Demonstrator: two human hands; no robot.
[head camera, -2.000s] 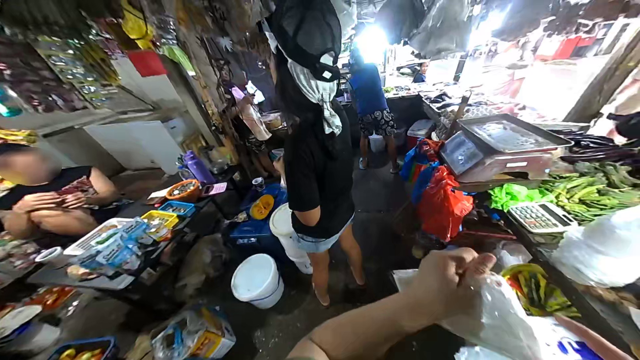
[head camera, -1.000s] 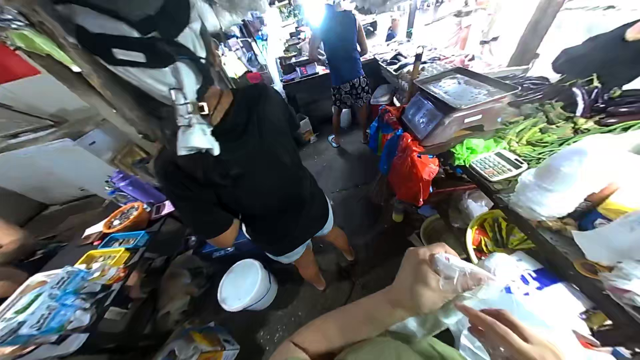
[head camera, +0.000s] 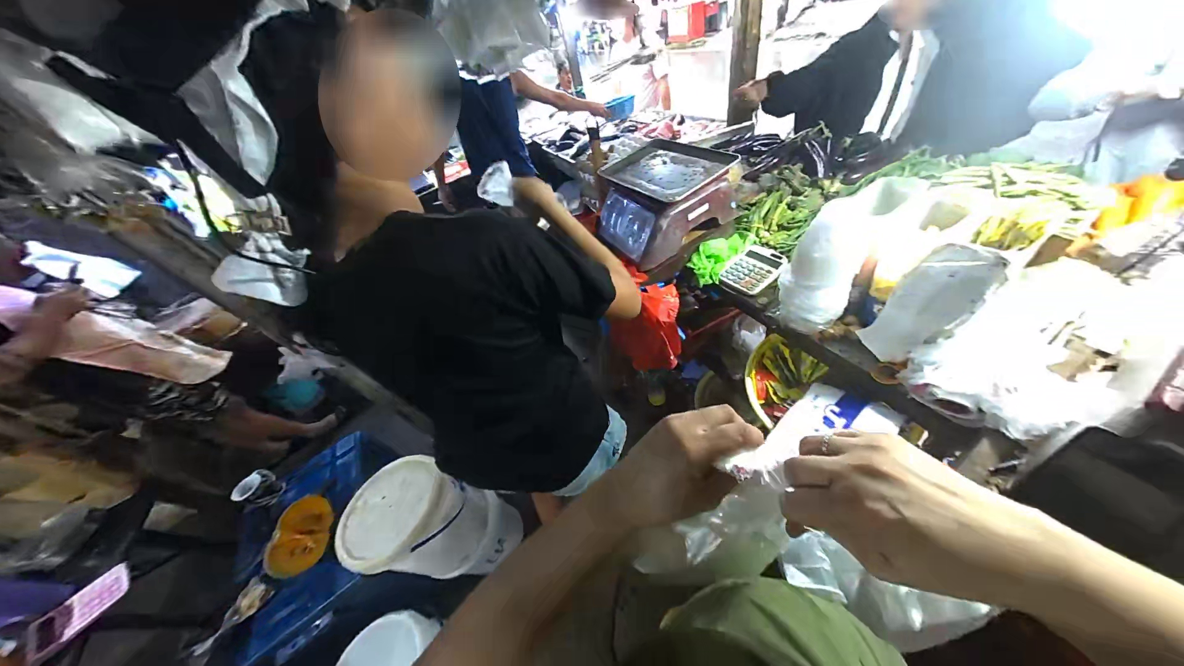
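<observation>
Low at the centre right, my left hand pinches one side of a clear plastic bag. Facing it, my right hand, with a ring on one finger, has its fingers closed on the gathered top of the same bag. A white sheet or wrapper with blue print shows just behind the hands. More clear plastic hangs below my right hand, over green cloth at my lap. Whether anything lies inside the bag cannot be told.
A person in a black shirt stands close at left centre. Beyond are a weighing scale, a calculator, a red bag and green vegetables. White buckets and a squash half on a blue crate sit lower left.
The person in the black shirt has turned and now reaches an arm toward the stall. Both my hands are now close together on the plastic. The view has swung noticeably.
</observation>
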